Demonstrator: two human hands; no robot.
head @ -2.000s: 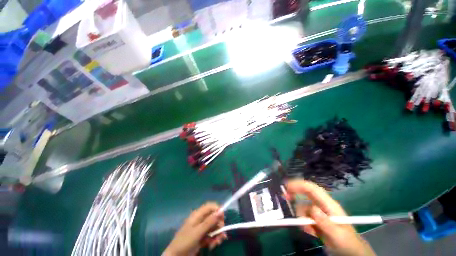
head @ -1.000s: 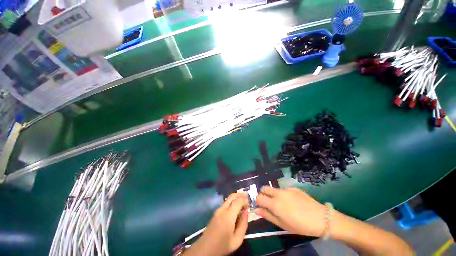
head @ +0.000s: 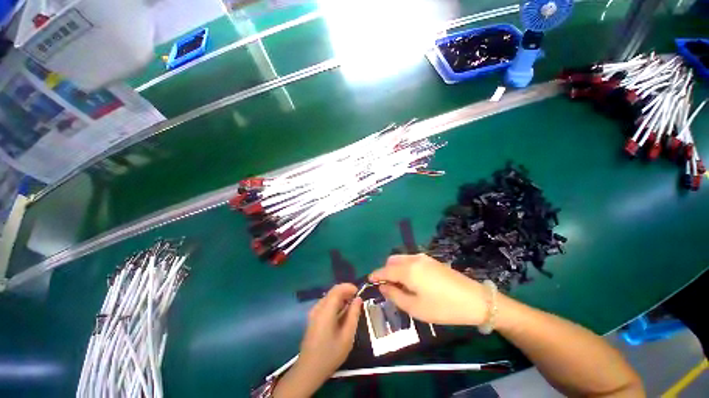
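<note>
My left hand (head: 330, 330) and my right hand (head: 427, 288) meet fingertip to fingertip at the bottom centre. Between them they hold the thin wire ends of a white cable (head: 365, 287); any small part at the tips is too small to tell. The white and silver fixture (head: 391, 333) lies just below the fingers on black tape (head: 340, 266). A second length of white cable (head: 412, 370) lies across below the fixture, its dark tip to the right. The heap of black connector housings (head: 505, 225) lies right of the fixture.
The centre harness pile (head: 334, 183) lies behind my hands, the left harness pile (head: 132, 326) at lower left, the far-right harness pile (head: 661, 109) at upper right. A blue parts tray (head: 478, 53) and small fan (head: 536, 31) stand behind the bench strip. A white bin (head: 93, 43) is upper left.
The hands have risen slightly from over the fixture, uncovering it, and now hold wire ends above it. Two seconds ago they were apart with white cable across them. The view has shifted slightly.
</note>
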